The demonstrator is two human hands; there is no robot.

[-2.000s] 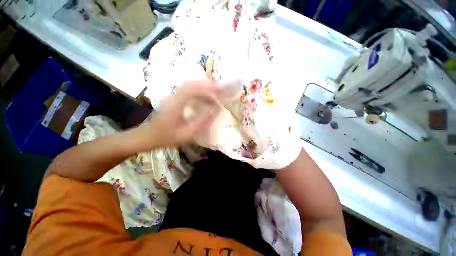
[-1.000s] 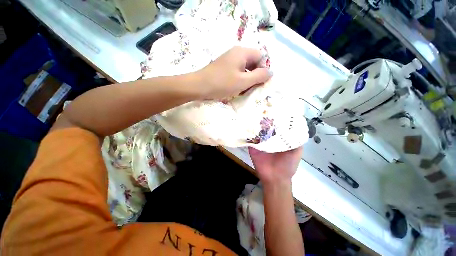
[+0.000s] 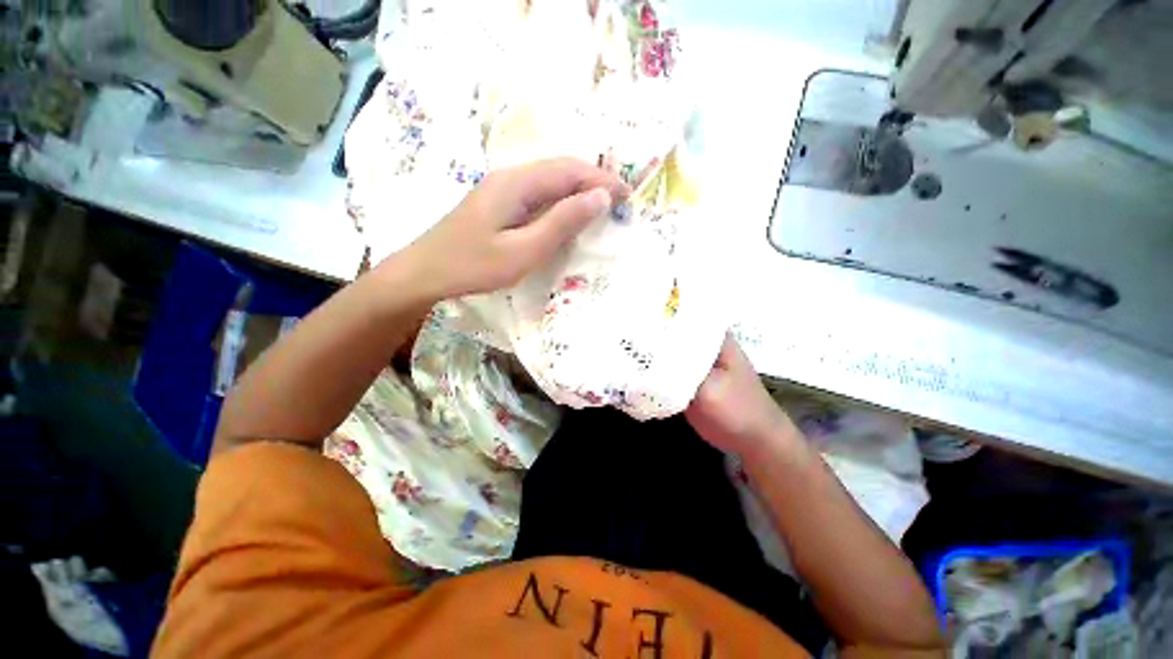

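Note:
A cream floral garment [image 3: 592,303] is heaped over the table's front edge, left of the needle area. My left hand [image 3: 534,225] pinches the cloth near its middle, thumb against fingers. My right hand [image 3: 733,397] is at the garment's lower right edge, its fingers closed on the cloth and partly hidden by it. The sewing machine [image 3: 1042,58] is at the upper right, its metal needle plate [image 3: 843,157] uncovered. The needle tip is too blurred to make out.
Black snips [image 3: 1055,277] lie right of the needle plate. A second machine [image 3: 245,64] stands upper left. More floral cloth [image 3: 431,470] hangs at the lap. A blue bin [image 3: 939,566] with pieces is lower right; another blue container [image 3: 174,354] is at the left.
The view has shifted toward the machine bed. My left hand has moved down and left on the cloth. My right hand has come from under the garment to its right edge.

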